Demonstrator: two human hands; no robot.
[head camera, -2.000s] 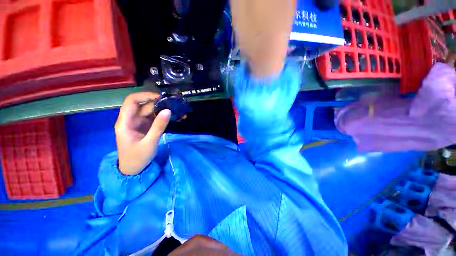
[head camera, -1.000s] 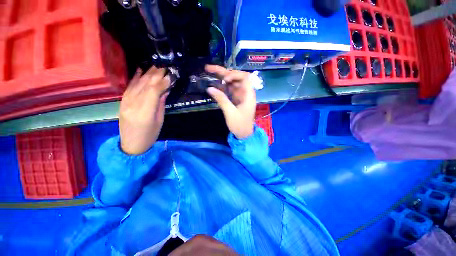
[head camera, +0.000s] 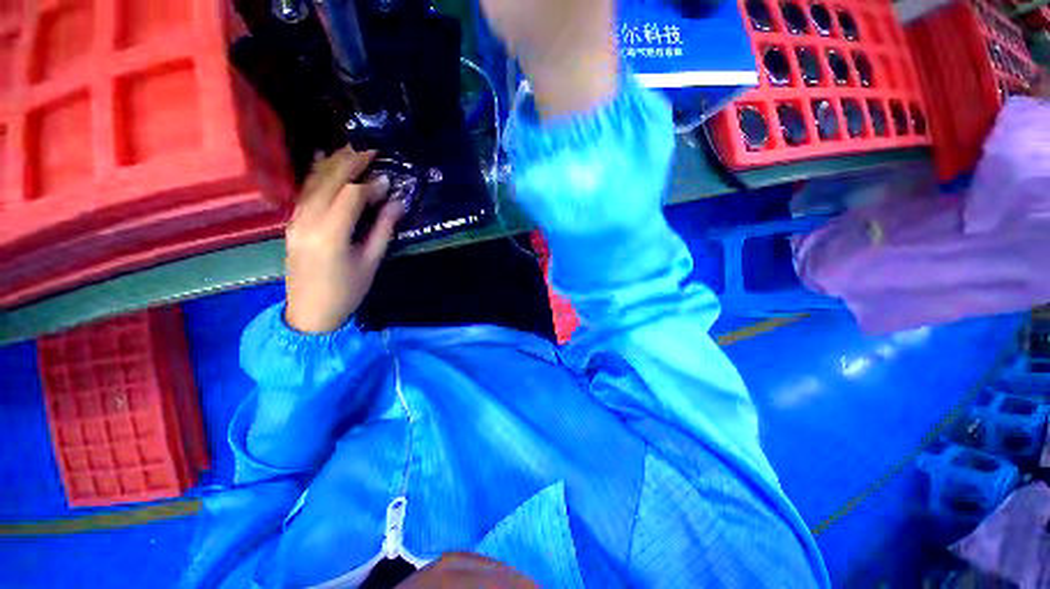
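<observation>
The black test fixture (head camera: 449, 205) with white lettering lies in front of me, its metal clamp linkage (head camera: 345, 46) above the central nest. My left hand (head camera: 331, 236) is at the nest, fingertips bent over its left side; whether they hold a watch case cannot be told. My right hand (head camera: 558, 46) is raised over the blue tester (head camera: 691, 58), blurred and cut off by the top edge, so its fingers are hidden. A thin clear air tube (head camera: 495, 98) loops beside the fixture.
Stacked red trays (head camera: 127, 127) stand at the left. A red tray (head camera: 823, 150) with rows of black watch cases is at the right, more trays behind it. Red trays (head camera: 115, 403) stand below the bench edge. A person's purple sleeve (head camera: 898, 265) and blue stools (head camera: 973, 472) are at the right.
My right hand has left the fixture and moved up over the tester. My left hand stays at the fixture's left, its fingers now over the nest. The view has shifted slightly.
</observation>
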